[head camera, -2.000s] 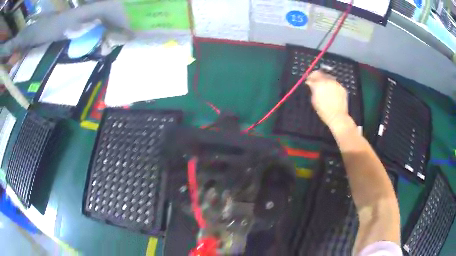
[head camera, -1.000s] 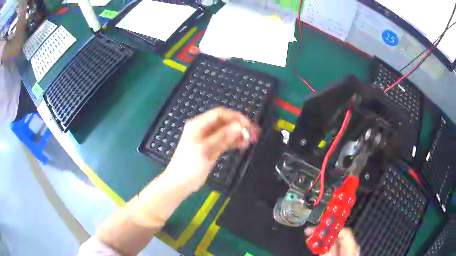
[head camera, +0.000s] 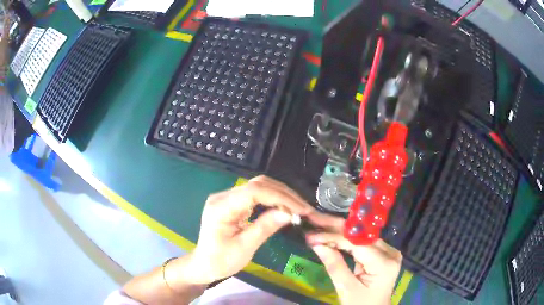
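Observation:
My left hand (head camera: 238, 232) pinches a tiny whitish component (head camera: 296, 220) between thumb and fingertips, in front of the test fixture. My right hand (head camera: 358, 262) is close beside it, thumb and fingers bent near each other; whether it holds a part is too small to tell. The red ribbed clamp handle (head camera: 377, 184) is lowered toward me, above my right hand, with the grey metal linkage (head camera: 408, 95) behind it. The clear plate and round fixture nest (head camera: 336, 189) lie left of the handle. A red lead (head camera: 365, 101) runs down the black fixture (head camera: 346, 65).
The left component tray (head camera: 223, 95) holds small shiny parts in rows. The right component tray (head camera: 465, 208) lies right of the fixture. Another black tray (head camera: 83, 77) is far left. A green label (head camera: 301, 269) sits at the front bench edge. Rear trays (head camera: 519, 119) stand at far right.
My left hand has moved from over the left tray to the front of the fixture with the small part. My right hand has left the red handle and come beside it. The view has shifted.

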